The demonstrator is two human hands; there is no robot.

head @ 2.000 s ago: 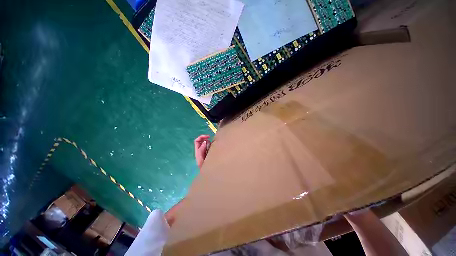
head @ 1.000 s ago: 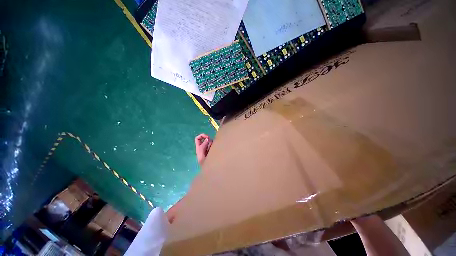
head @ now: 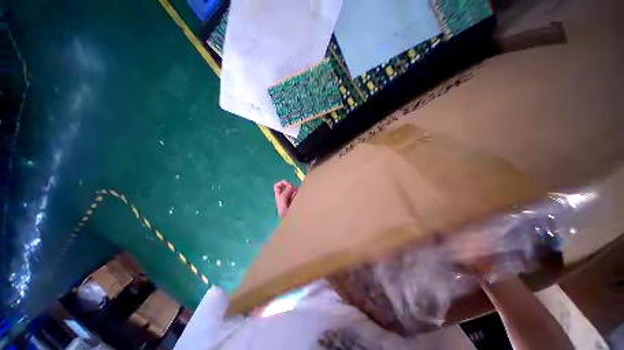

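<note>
A large brown carton fills the lower right, its near flap edge raised and blurred. Clear plastic bag bulges out at that edge. My left hand shows small at the carton's left edge, fingers curled; the carton hides the rest and its grip is unclear. My right hand is blurred at the bag, partly covered by shiny plastic, so its grip is unclear. Behind the carton, a black tray holds green circuit panels, with a white paper sheet and a pale blue sheet lying on them.
Green floor with a yellow line lies left. A yellow-black striped strip crosses it. Brown boxes stand at the lower left. Another carton is at the lower right. Something blue shows at the top.
The carton's near flap edge has risen, uncovering more clear plastic below it. My right hand has come into view higher up, at the plastic. My left hand stays at the carton's left edge.
</note>
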